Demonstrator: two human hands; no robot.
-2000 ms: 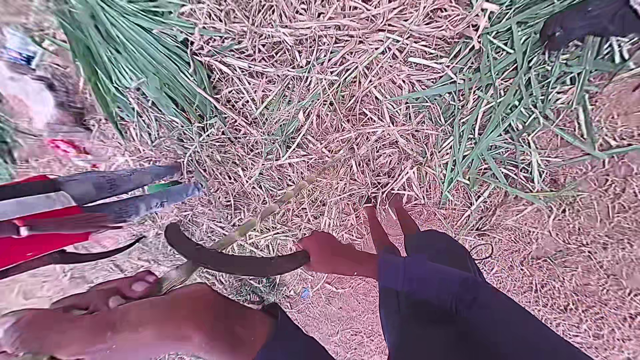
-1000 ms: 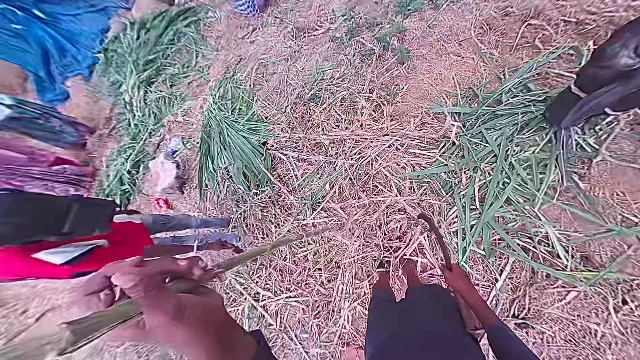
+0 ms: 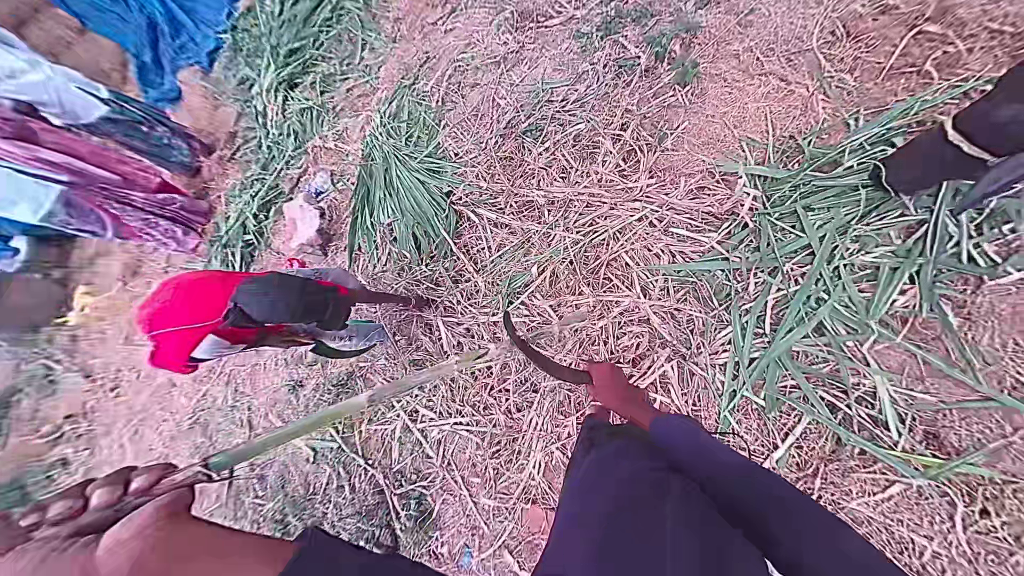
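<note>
My left hand [image 3: 112,508] at the bottom left is closed around the near end of a long green cane stalk [image 3: 320,416]. The stalk slants up and away to the right, over ground covered in dry stalks. At lower centre my right hand [image 3: 612,388] grips the handle end of a curved sickle [image 3: 540,358]. Its dark blade bends up and to the left, and the tip is close to the far end of the stalk; whether they touch I cannot tell.
Left of centre a person in red [image 3: 200,308] bends toward the ground. A green leaf bundle [image 3: 404,188] lies beyond. Loose green leaves [image 3: 832,280] cover the right side, beside a dark animal's head [image 3: 952,148]. Cloths [image 3: 104,176] and a blue sheet [image 3: 164,40] lie at upper left.
The sickle has moved left from my right side toward the stalk's far end. The person in red, upright before, is now bent over with an arm reaching down.
</note>
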